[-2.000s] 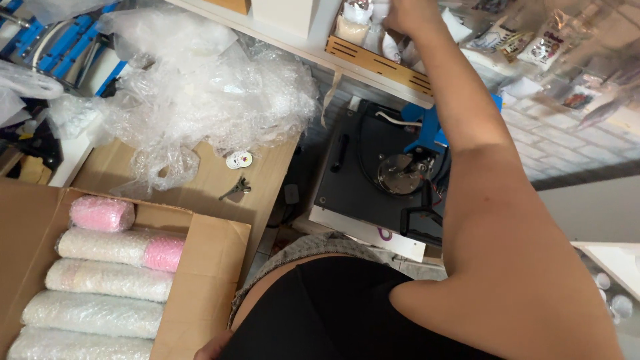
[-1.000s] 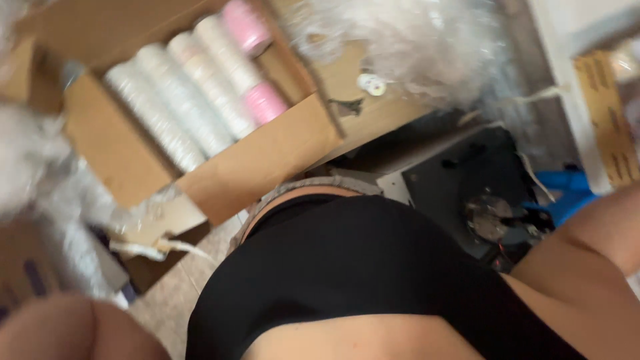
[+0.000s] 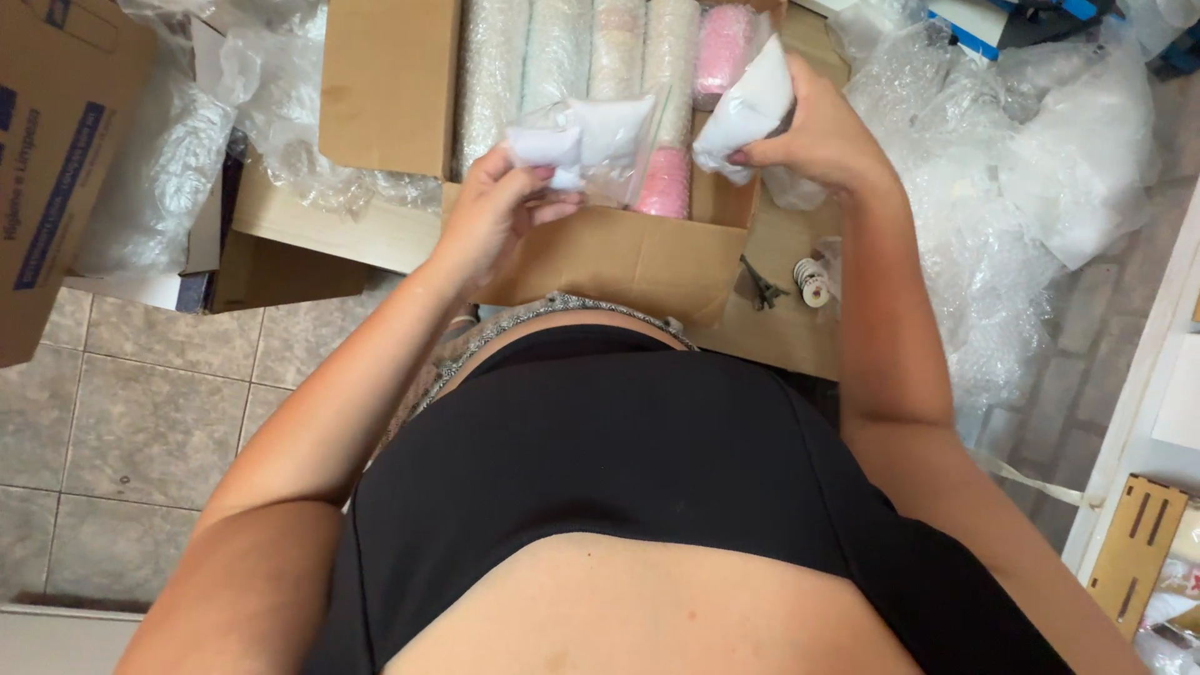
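Observation:
My left hand (image 3: 511, 202) pinches small clear plastic packets with white contents (image 3: 609, 131) between thumb and fingers. In my right hand (image 3: 816, 131) is a white-filled plastic packet (image 3: 750, 108), tilted, its lower corner under my thumb. Both hands are over an open cardboard box (image 3: 619, 253). Inside it lie bubble-wrapped rolls (image 3: 553, 56) in white and cream, with a pink wrapped piece (image 3: 725, 47) at the upper right and another pink piece (image 3: 666, 183) lower down. What the packets hold cannot be made out.
A small dark Eiffel Tower figure (image 3: 761, 283) and round white pieces (image 3: 812, 281) lie on the wooden tabletop (image 3: 787, 328). Loose bubble wrap (image 3: 994, 187) is heaped at the right. A printed cardboard box (image 3: 66, 141) stands at the left, above a tiled floor (image 3: 159, 422). A slotted wooden holder (image 3: 1139, 548) is at the lower right.
The view has turned strongly. My right arm, earlier stretched to the shelf with the wooden holder, is now at the cardboard box with a packet in hand. My left hand now holds packets too.

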